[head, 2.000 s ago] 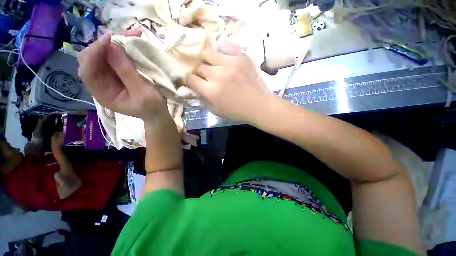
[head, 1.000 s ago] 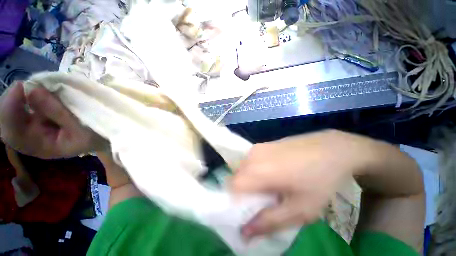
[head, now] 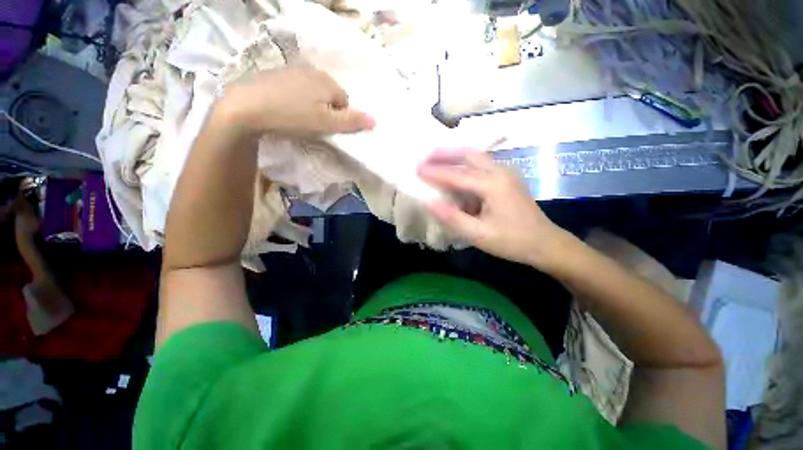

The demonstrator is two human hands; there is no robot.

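A cream garment piece [head: 387, 163] lies over the table's front edge, its lower end hanging down. It is overexposed under the lamp. My left hand [head: 304, 104] is palm down on the cloth, fingers pointing right; whether it pinches any cloth is hidden. My right hand [head: 484, 198] is at the cloth's right edge, its thumb and fingers apart and fingertips touching the cloth. The needle area is washed out by glare.
A cream cloth heap [head: 145, 123] is at left. Snips [head: 665, 107] lie right, behind the ruler [head: 616, 163]. Lilac-grey strips [head: 634, 48] and a cream strip bundle [head: 775, 97] are at far right. A white box [head: 740, 308] is below. A person's arm [head: 31, 246] shows far left.
The cloth, stretched between my hands over my lap a second ago, now lies at the table edge. My left hand moved right and turned palm down; my right hand moved up to the edge.
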